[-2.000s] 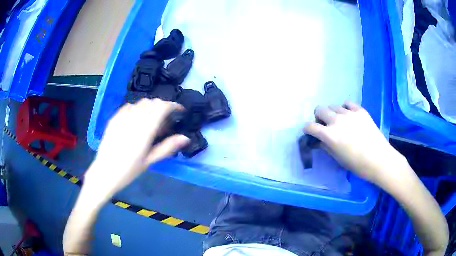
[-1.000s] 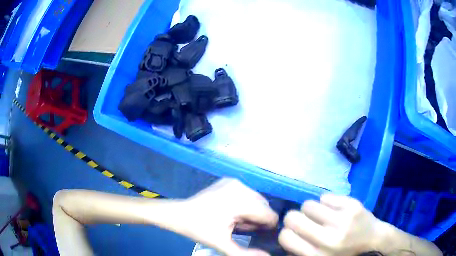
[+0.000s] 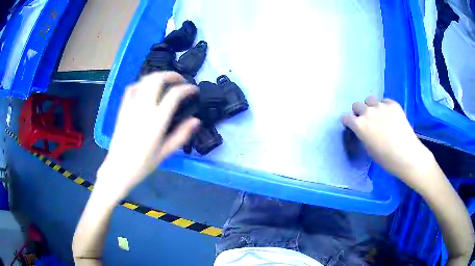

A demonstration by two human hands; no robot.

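A pile of black moulded parts (image 3: 191, 58) lies on the white liner (image 3: 291, 78) at the left of the blue tote (image 3: 281, 193). My left hand (image 3: 151, 117) is over the pile's near left side, fingers curved and thumb spread, with black parts between them. Whether it grips one is hidden. My right hand (image 3: 377, 124) is low at the tote's right side, fingers curled down. A dark part (image 3: 352, 144) shows just under its fingers, partly hidden and blurred; whether it is held or lies on the liner is unclear.
Another blue tote (image 3: 448, 117) with black parts and white liner stands at the right. At the left are a tan board (image 3: 96, 36), more blue totes (image 3: 44, 49) and a red stool (image 3: 49, 127) on the floor. Yellow-black tape (image 3: 156, 213) runs along the floor.
Since one second ago, both hands have moved apart from together at the tote's near edge: the left to the pile, the right to the tote's right side. The view has shifted slightly.
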